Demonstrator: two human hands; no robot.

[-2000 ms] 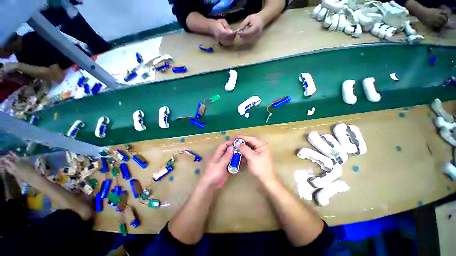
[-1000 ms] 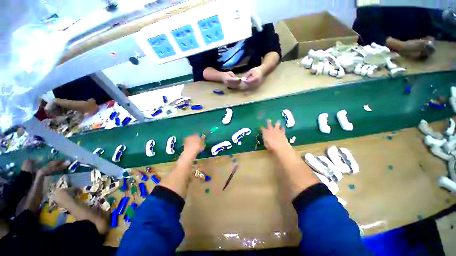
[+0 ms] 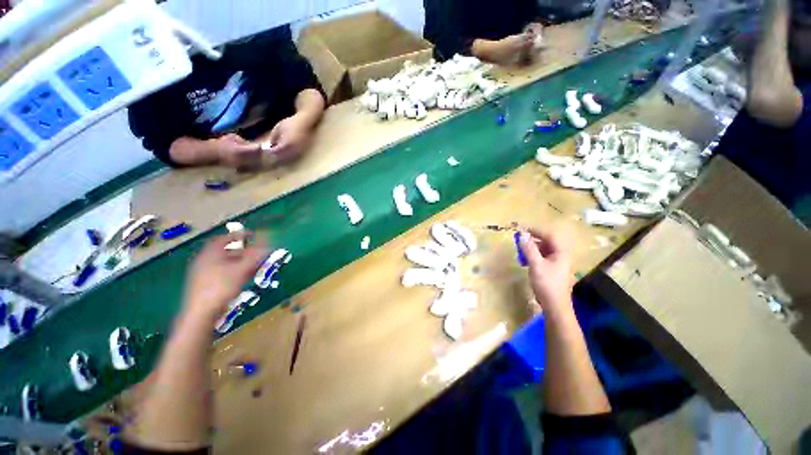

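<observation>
My right hand (image 3: 544, 267) holds a blue battery (image 3: 521, 249) over the bench, right of the housings; thin dark wires (image 3: 498, 228) reach left from it. My left hand (image 3: 216, 274) is blurred over the green belt, its fingertips at a white housing (image 3: 235, 235); whether it grips it is unclear. Two filled housings (image 3: 272, 267) with blue inside lie on the belt just right of that hand. A group of white housings (image 3: 434, 255) lies on the bench between my hands. A thin dark tool, perhaps tweezers (image 3: 297, 344), lies on the bench.
The belt (image 3: 307, 235) runs diagonally and carries more housings (image 3: 351, 209). A big housing pile (image 3: 636, 169) and an open cardboard box (image 3: 685, 293) are at right. Across the belt are two people's hands (image 3: 262, 153), another pile (image 3: 431, 87) and a box (image 3: 365, 44). Another person's arm (image 3: 772, 75) is at upper right.
The view has turned right. My right hand has moved from the belt to above the bench and now holds a blue battery. My left hand is still over the belt.
</observation>
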